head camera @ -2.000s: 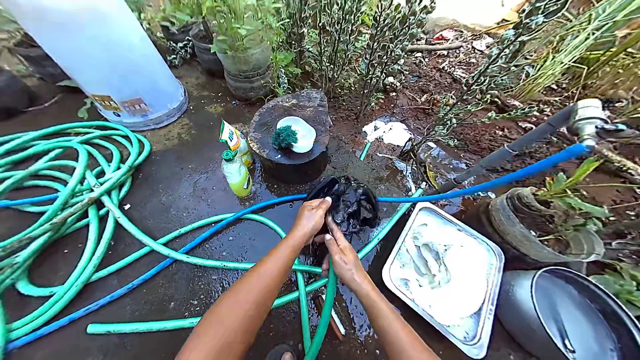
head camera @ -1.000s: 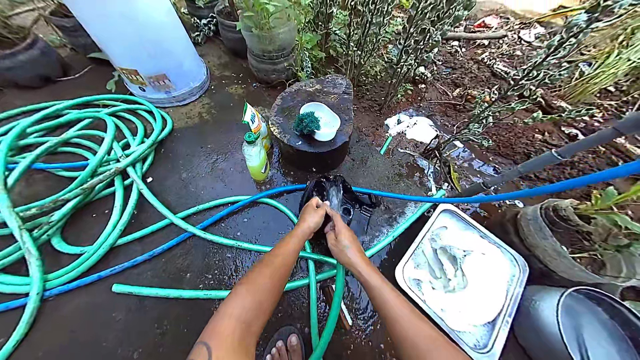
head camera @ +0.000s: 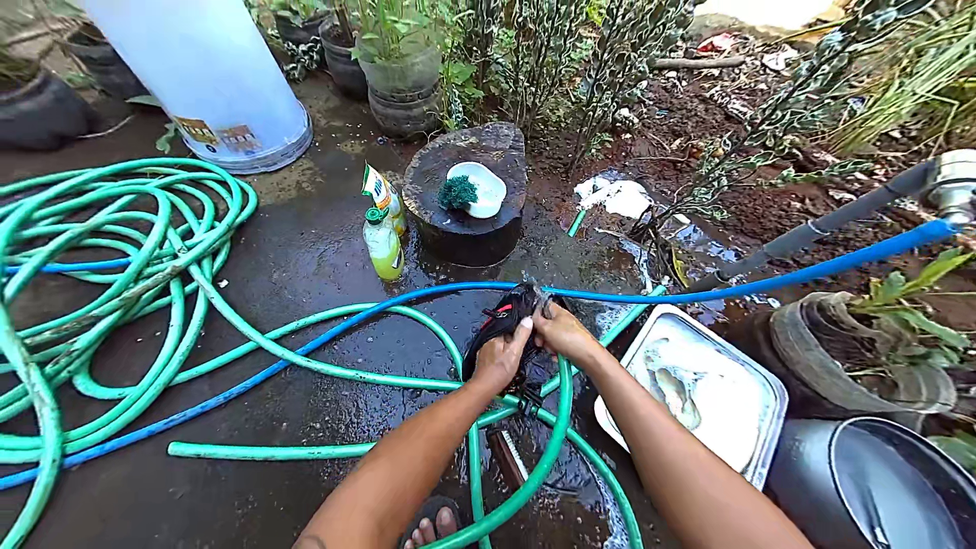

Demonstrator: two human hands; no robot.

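Note:
A wet black item with straps and a red trim (head camera: 492, 328), perhaps a bag or shoe, is gripped by my left hand (head camera: 499, 362) near the middle of the view. Close beside it, my right hand (head camera: 560, 332) is closed around the green hose (head camera: 565, 396), at the item's upper right edge; water shows by the fingers. The hose end itself is hidden by the hand. Below the hands a scrub brush (head camera: 508, 457) lies on the wet ground, partly behind the hose.
A foamy tray (head camera: 774, 427) and a dark water-filled bucket (head camera: 835, 457) stand right. A blue hose (head camera: 427, 291) crosses the middle. Ahead are a stump (head camera: 427, 175) with a dish (head camera: 492, 191) and green scrubber (head camera: 457, 192), and a bottle (head camera: 383, 248). Coiled hose (head camera: 175, 229) lies left.
The black item has been turned or lifted between my hands, and its red trim now shows. My hands have moved farther apart.

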